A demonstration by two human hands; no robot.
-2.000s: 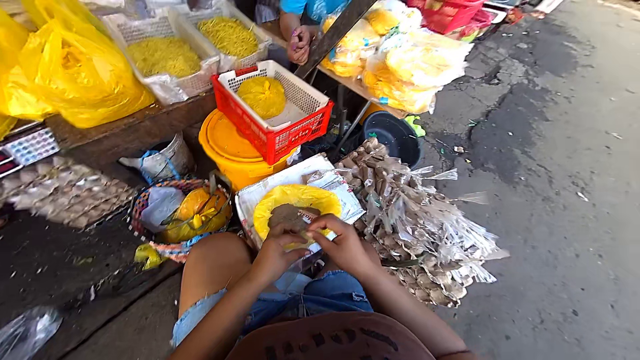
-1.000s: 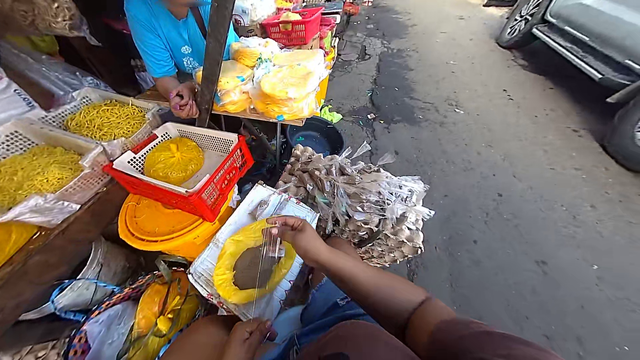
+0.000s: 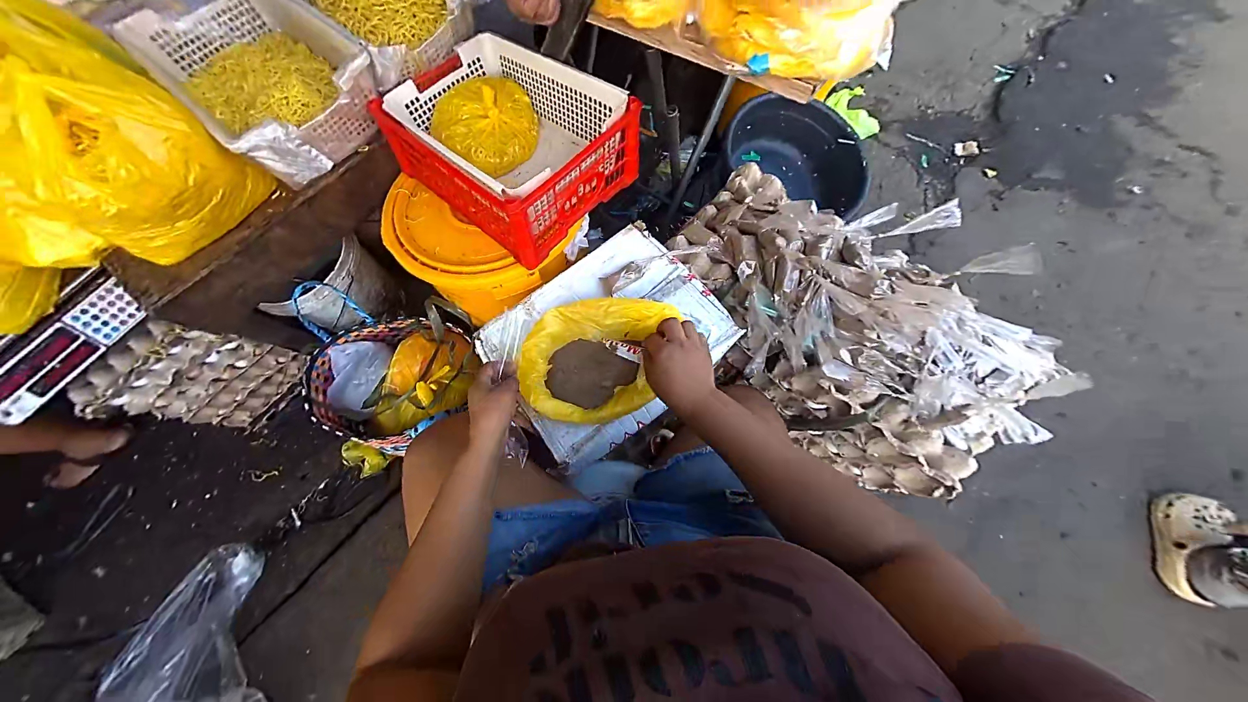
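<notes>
A yellow plastic bag (image 3: 551, 331) with its rim spread wide lies on a white cardboard box (image 3: 624, 255) in front of my lap. Ground brown powder (image 3: 588, 373) sits inside the bag. My right hand (image 3: 680, 363) is at the bag's right rim, fingers bent over the powder; whether it pinches something is hidden. My left hand (image 3: 493, 398) pinches a clear plastic bag (image 3: 504, 341) at the left edge of the box. Many small filled plastic packets (image 3: 790, 263) are heaped on egg trays (image 3: 907, 458) to the right of the box.
A red crate (image 3: 546, 219) holding a white basket and a bagged yellow bundle (image 3: 485, 125) rests on an orange lidded bucket (image 3: 439, 249). A woven basket (image 3: 317, 375) stands left of my knee. Noodle baskets (image 3: 263, 83) line the table. Behind the packets is a black basin (image 3: 795, 146).
One second ago my right hand held up a clear plastic bag over the powder; now it is low at the yellow rim. My left hand has moved up beside the box. The view has shifted.
</notes>
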